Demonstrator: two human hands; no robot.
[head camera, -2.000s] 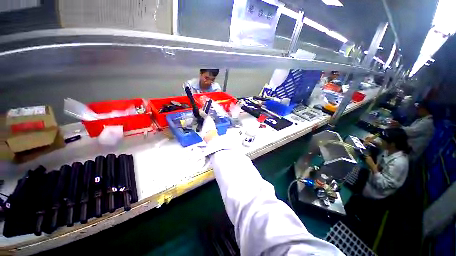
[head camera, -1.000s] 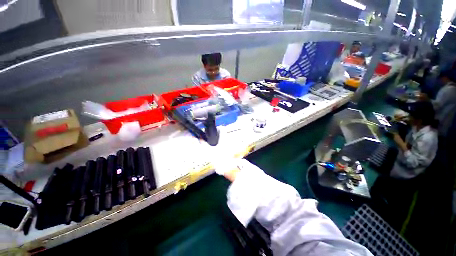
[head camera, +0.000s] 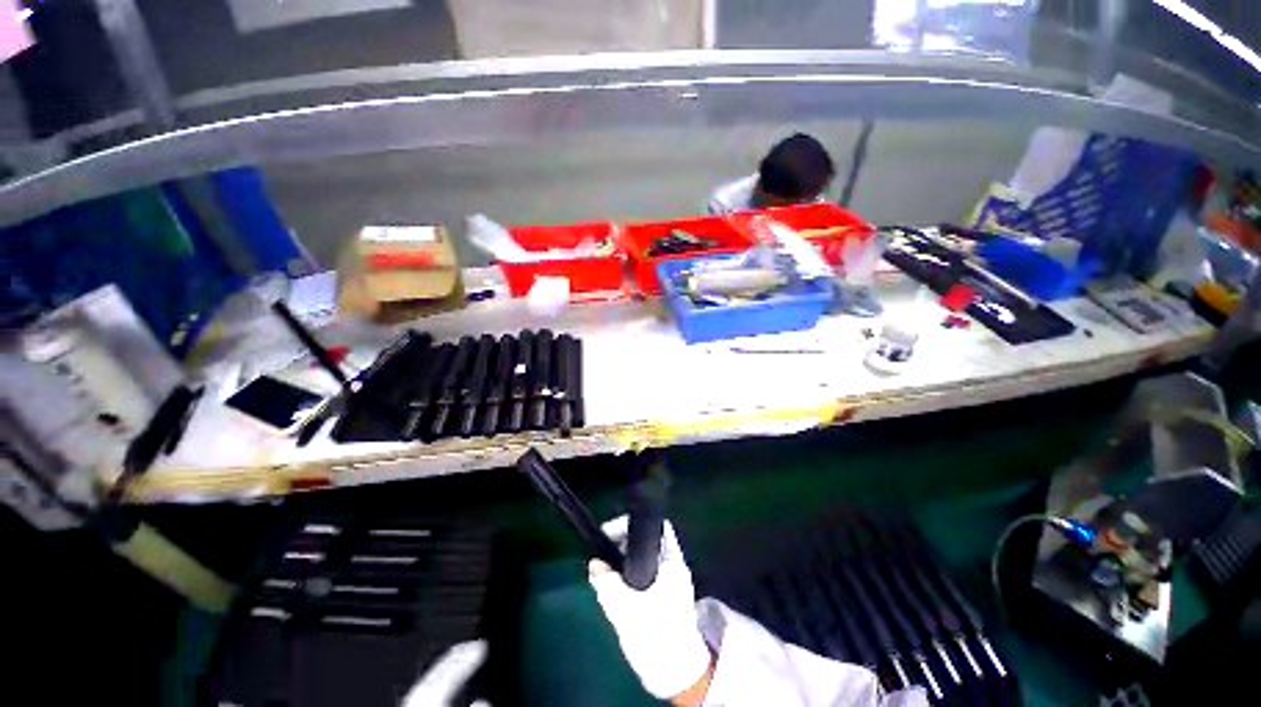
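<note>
My right hand (head camera: 653, 624), in a white glove, is over the low green surface, closed on a black stick unit (head camera: 564, 495). The unit has a slim black rod pointing up and left and a thicker black part beside it, upright between the fingers. Whether the two parts are joined cannot be told. My left hand (head camera: 450, 677), gloved, is blurred and cut off by the bottom edge; its fingers cannot be made out.
Slotted trays with black and silver sticks lie at lower left (head camera: 353, 642) and lower right (head camera: 885, 608). The raised bench holds a row of black handles (head camera: 505, 387), smartphone (head camera: 274, 401), cardboard box (head camera: 401, 276), blue bin (head camera: 754, 315) and red bins (head camera: 564, 274). A person sits behind (head camera: 795, 173).
My right hand has come back from the blue bin to the low surface with the black parts. The view has turned left and down, and my left hand now shows.
</note>
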